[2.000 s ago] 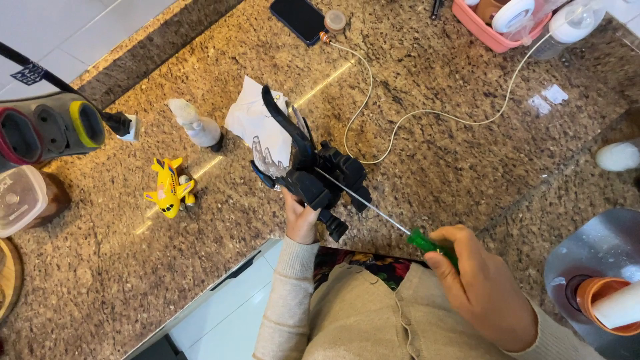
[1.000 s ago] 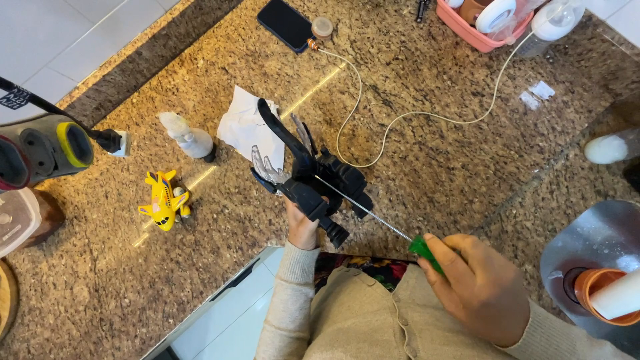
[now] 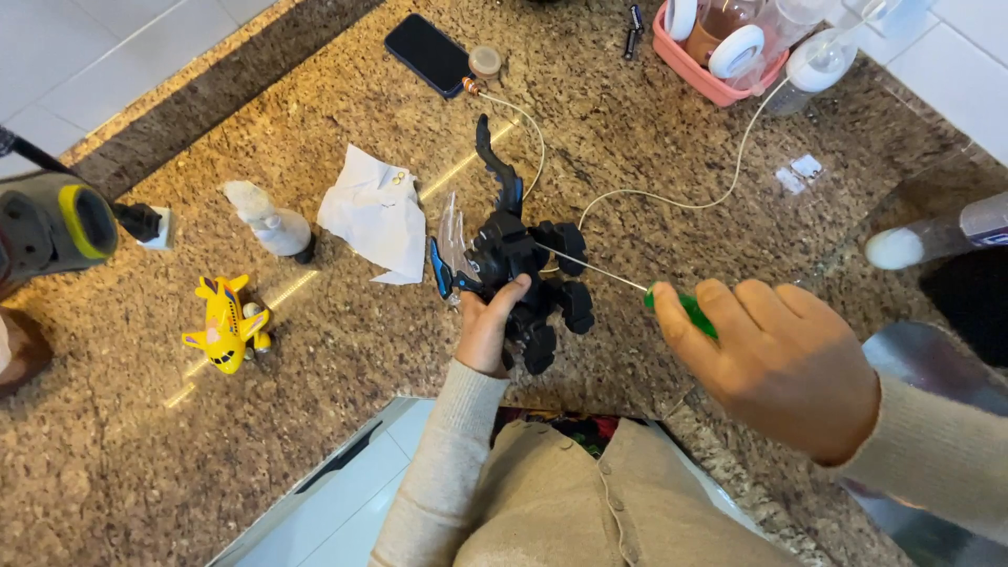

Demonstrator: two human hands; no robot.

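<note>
My left hand [image 3: 490, 323] grips a black toy creature [image 3: 508, 252] with a curved tail, stubby legs and a clear wing edged in blue. Around the green handle of a screwdriver [image 3: 683, 309] are the fingers of my right hand [image 3: 768, 366]. The screwdriver's thin metal shaft reaches to the toy's body; its tip is too small to make out. White crumpled paper [image 3: 378, 209] lies left of the toy, with small round metal bits on it. A yellow toy airplane [image 3: 226, 324] rests farther left, near a white bottle [image 3: 276, 224].
A phone [image 3: 428, 53] with a white cable lies at the back beside a small round container [image 3: 484, 61]. Batteries [image 3: 631, 31] lie near a pink basket [image 3: 701, 71] of baby bottles. At right are a lying bottle [image 3: 937, 236] and a metal sink [image 3: 913, 354].
The black toy has turned in my left hand, so its legs now point right and its tail stands more upright. The screwdriver still reaches to it.
</note>
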